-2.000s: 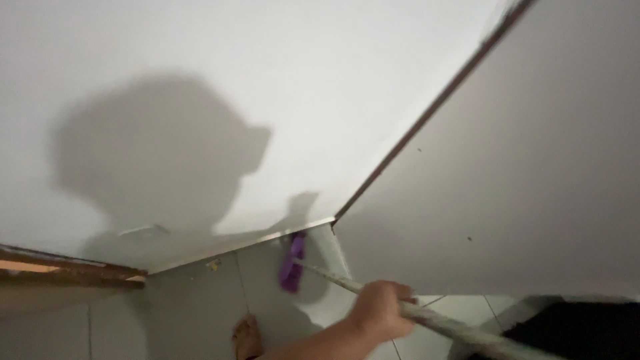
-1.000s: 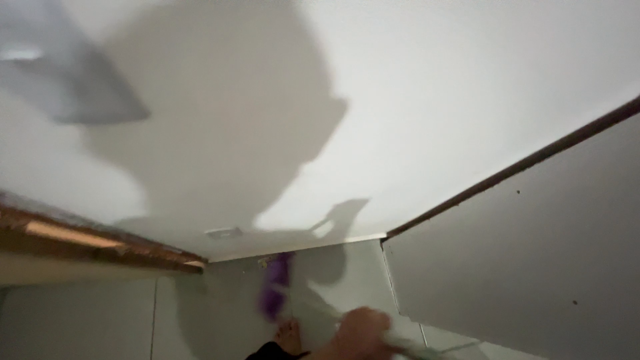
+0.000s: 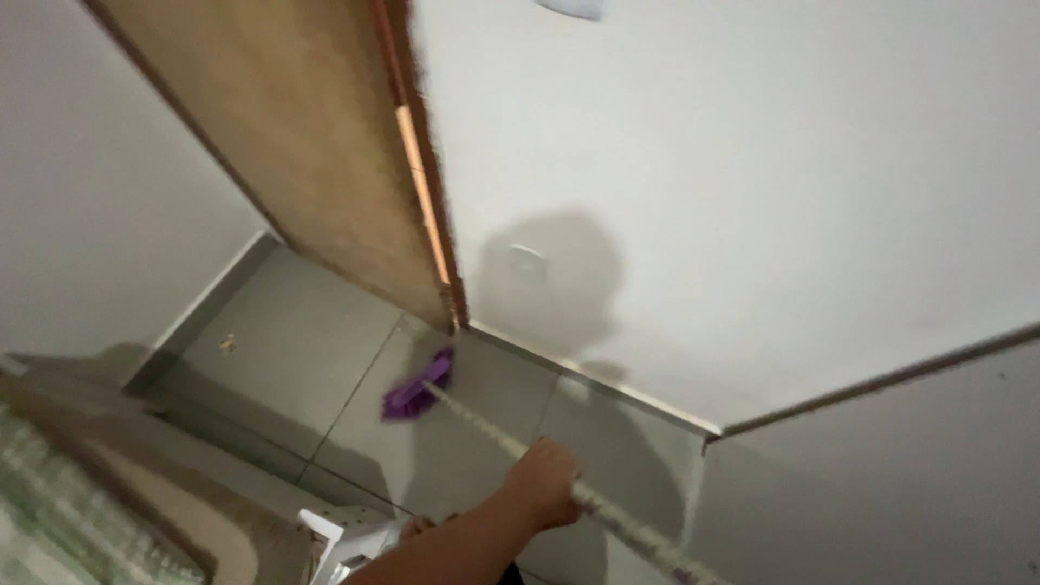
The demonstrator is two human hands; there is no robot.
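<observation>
My left hand [image 3: 552, 483] is closed around the pale, patterned handle [image 3: 487, 429] of a broom, partway along its length. From my fist the handle slants down to the right and leaves the view at the bottom edge. At its far end the purple broom head [image 3: 418, 390] rests on the grey tiled floor, a little left of the foot of the wooden door frame. My right hand is out of view.
A wooden door [image 3: 301, 138] meets a white wall [image 3: 731, 203] at its frame. A small piece of debris [image 3: 228, 344] lies on the floor at left. Furniture with a greenish cloth [image 3: 73, 504] and a white object [image 3: 349, 536] stand at lower left. A grey panel [image 3: 894, 479] is at right.
The view has swung left, bringing the door and furniture into sight. The broom head has moved from the wall's base near the corner to the floor by the door frame. My left hand keeps its grip.
</observation>
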